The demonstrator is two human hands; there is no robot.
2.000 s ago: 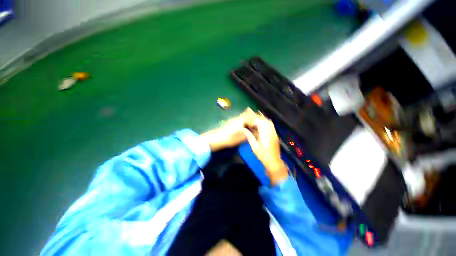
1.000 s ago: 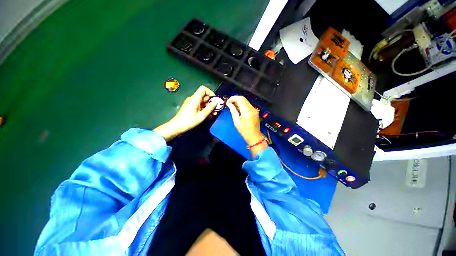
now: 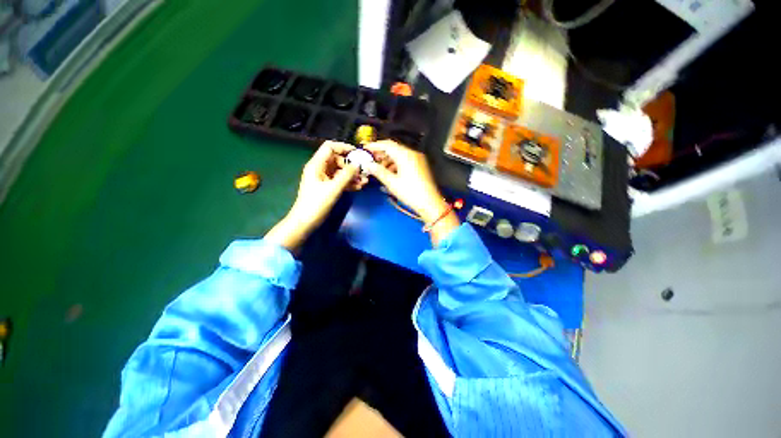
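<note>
My left hand and my right hand meet at the centre, in front of the black compartment tray. Both hold a small round unit with a white face between their fingertips. A gold piece shows just above the fingers, by the tray; whether it is touching them I cannot tell. The black compartment tray has dark rounds in several pockets. Another gold inner part lies on the green surface to the left of my left hand.
Three orange fixtures sit on a metal base plate at the right. The control box stands before them, with a blue mat and orange cable. A white paper and crumpled white wipe lie nearby.
The view has turned and shifted, so the tray sits lower and the fixtures appear nearer. The hands stay on the round unit, now closer together. A gold piece now shows above the fingers.
</note>
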